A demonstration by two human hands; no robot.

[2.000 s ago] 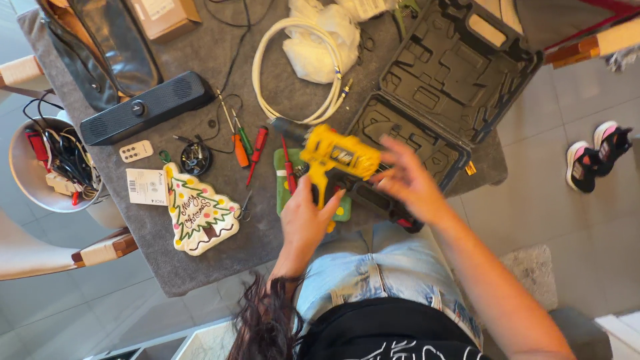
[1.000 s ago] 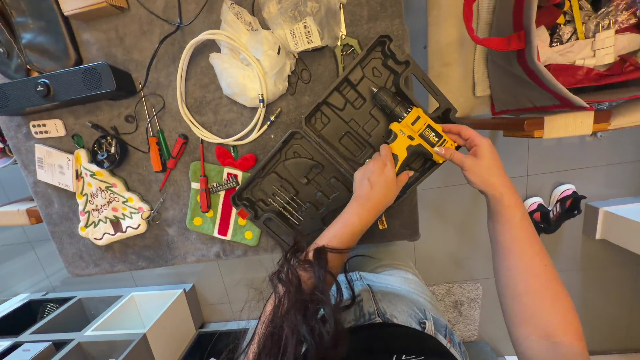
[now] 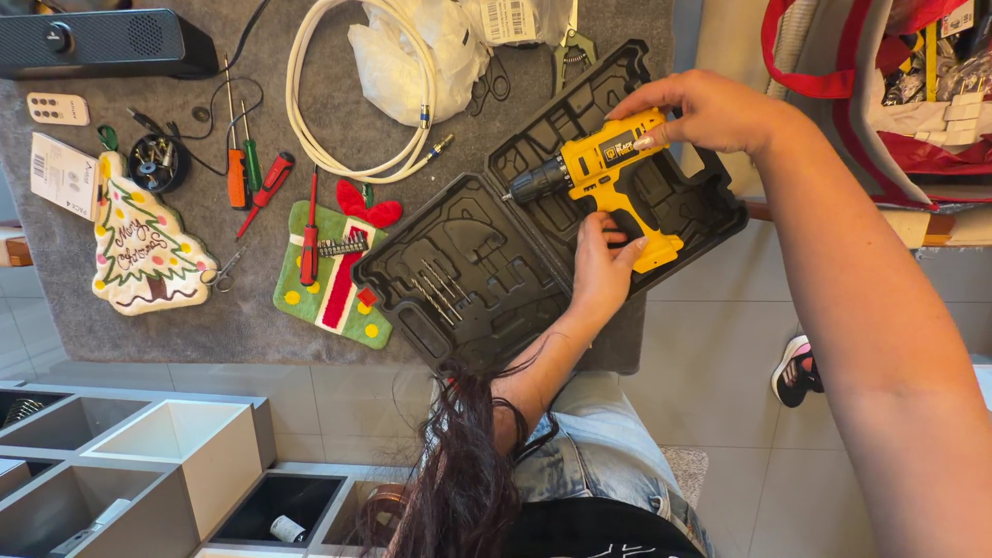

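A yellow and black cordless drill (image 3: pixel 612 159) lies over one half of the open black plastic tool case (image 3: pixel 473 232), its chuck toward the left. My right hand (image 3: pixel 690 108) holds the back of the drill body from above. My left hand (image 3: pixel 604 260) is at the grip, its fingers around the front of the handle near the base. Several drill bits (image 3: pixel 442 291) sit in the case's other half. Beside that half, a red screwdriver (image 3: pixel 309 248) and a strip of screwdriver bits (image 3: pixel 343 245) rest on a green felt gift-shaped piece (image 3: pixel 298 271).
On the grey-covered table are a coiled white cable (image 3: pixel 298 101), plastic bags (image 3: pixel 403 70), pruning shears (image 3: pixel 573 54), more screwdrivers (image 3: pixel 266 194), small scissors (image 3: pixel 225 273), a Christmas-tree-shaped piece (image 3: pixel 151 248), a black speaker (image 3: pixel 108 43) and a remote (image 3: pixel 58 109). A red-handled bag (image 3: pixel 845 101) stands at right.
Both hands have carried the drill from over the felt piece to the case's right half, where it now lies flatter, chuck leftward. The case has moved nearer the felt piece. The view has shifted.
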